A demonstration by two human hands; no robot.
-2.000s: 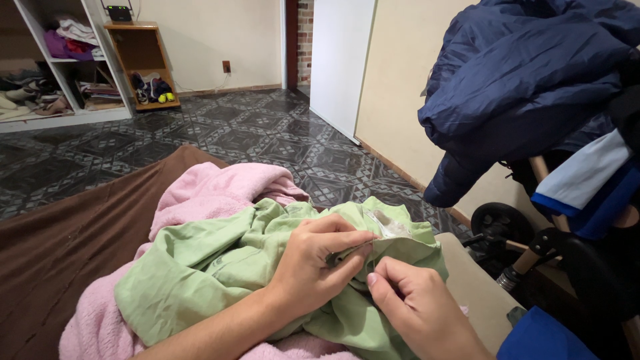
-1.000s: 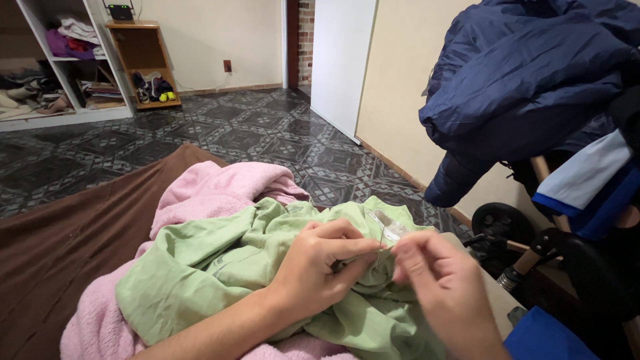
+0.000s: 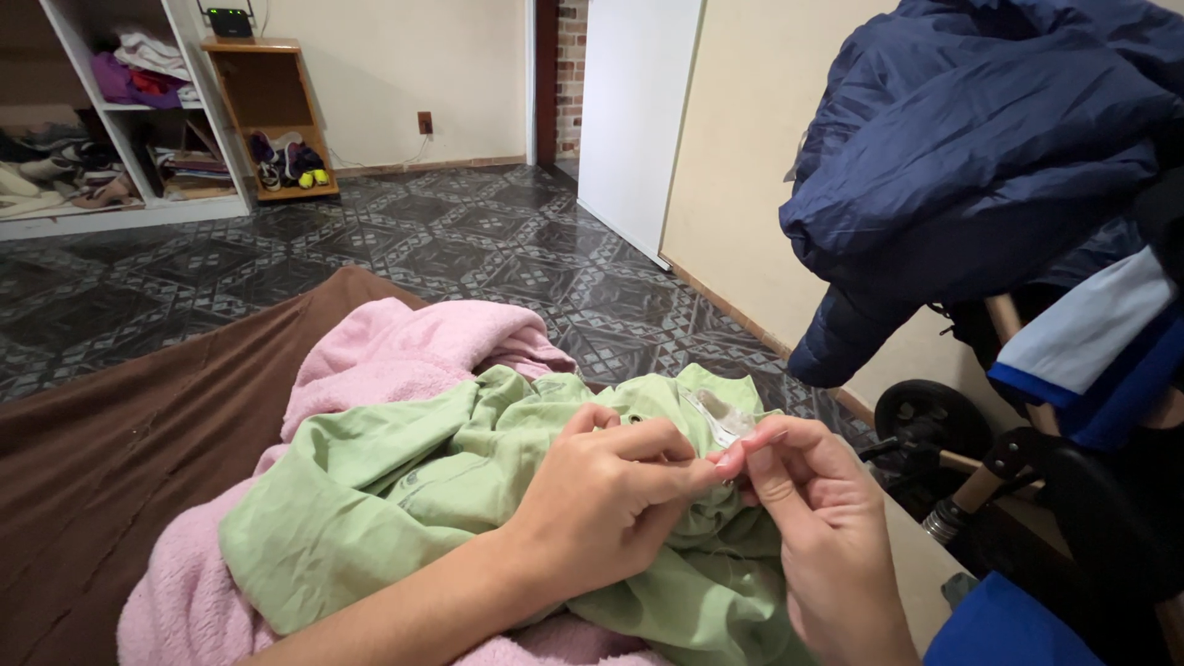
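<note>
A light green cloth garment lies bunched on a pink fleece blanket. Above it my left hand has thumb and index finger pinched together. The fingertips of my right hand meet those of the left at the garment's right side. Whatever small thing lies between the fingertips is too small to tell. Just behind the fingertips, a whitish translucent piece rests on the green cloth. A loose thin thread shows faintly on the cloth below the hands.
Brown fabric covers the surface at left. A navy padded jacket hangs over a wheeled frame at right, beside blue cloth. Across the patterned tile floor stand white shelves and a wooden box shelf with shoes.
My right hand, lower and apart from the left two seconds ago, has moved up, and its fingertips now meet the left's. The left hand has stayed nearly in place.
</note>
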